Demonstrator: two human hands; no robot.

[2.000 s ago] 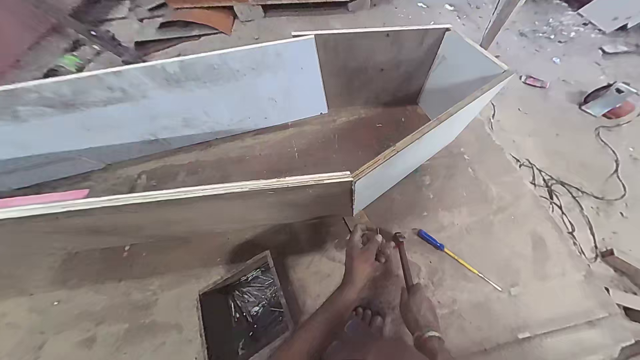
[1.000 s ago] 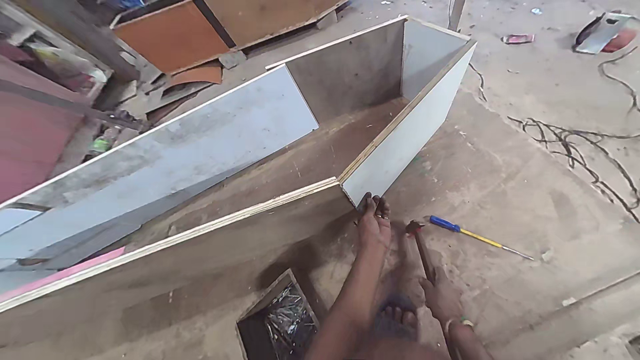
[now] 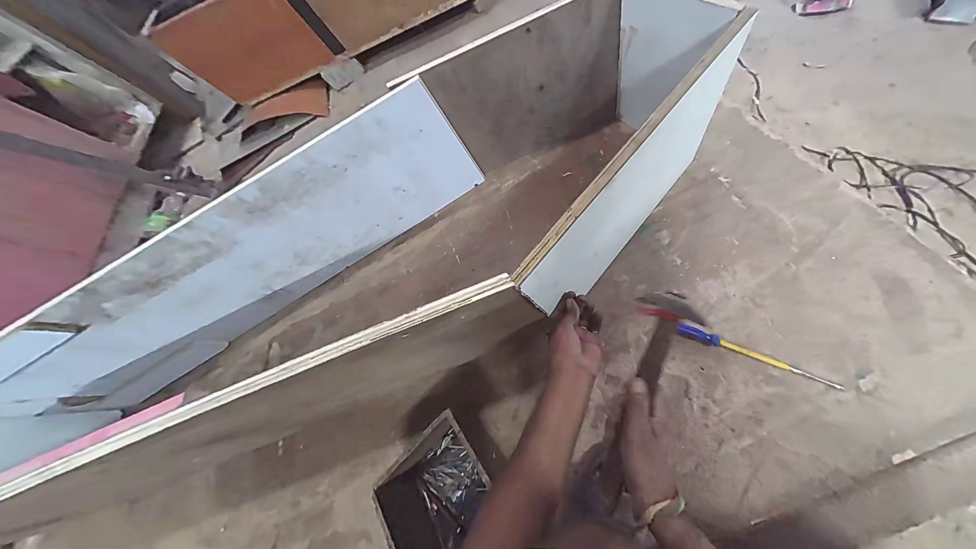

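Observation:
My left hand [image 3: 577, 332] is at the lower corner of the light-faced end board [image 3: 633, 183], its fingers bent; whether a nail is between them I cannot tell. That board meets the long plywood side board [image 3: 381, 335] of an open wooden frame. My right hand [image 3: 648, 442] grips the handle of a claw hammer [image 3: 671, 307], whose head is to the right of my left hand. Beside the hammer head, a screwdriver [image 3: 717, 343] with a blue and yellow handle lies on the floor. A box of nails [image 3: 393, 488] stands left of my left forearm.
A tangled dark cable [image 3: 907, 191] lies on the floor at the right. Orange-faced panels [image 3: 244, 46] and board scraps [image 3: 267, 126] lie beyond the frame at the upper left, with a reddish panel [image 3: 53, 198] at the left edge.
My left hand has moved from near the hammer head to the lower corner of the end board. The hammer has stayed in my right hand. The view has turned and shifted.

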